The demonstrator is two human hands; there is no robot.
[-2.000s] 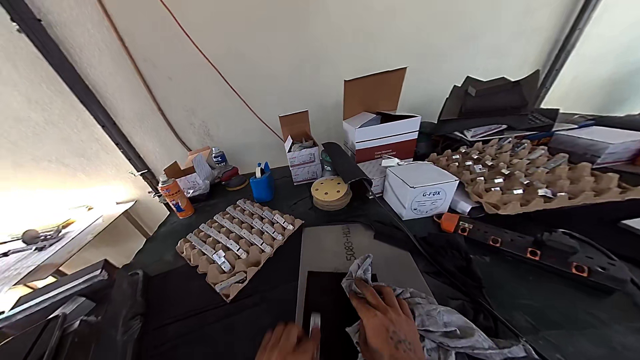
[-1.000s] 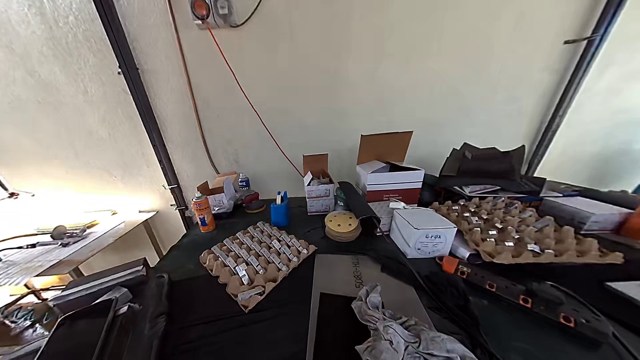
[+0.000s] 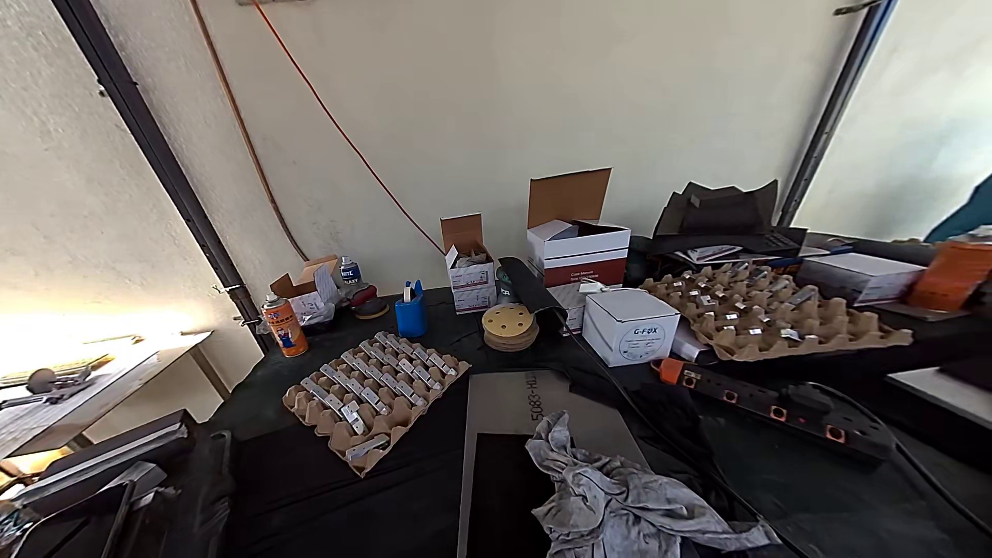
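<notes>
Neither my left hand nor my right hand is in the head view. A crumpled grey cloth lies at the bottom centre, over the right part of a metal plate that has a black sheet on it. Left of the plate, a cardboard egg tray holds many small metal parts in slanting rows. Another egg tray with small metal pieces stands at the right. A stack of round sanding discs sits behind the plate.
A white box and a black power strip lie right of the plate. Open cartons stand by the wall. At the left are a blue holder, an orange spray can and a sander. A black cable crosses the cloth-covered table.
Both my hands, seen two seconds ago at the plate with the right one on the grey cloth, have left the view. The cloth now lies loose. The view has shifted.
</notes>
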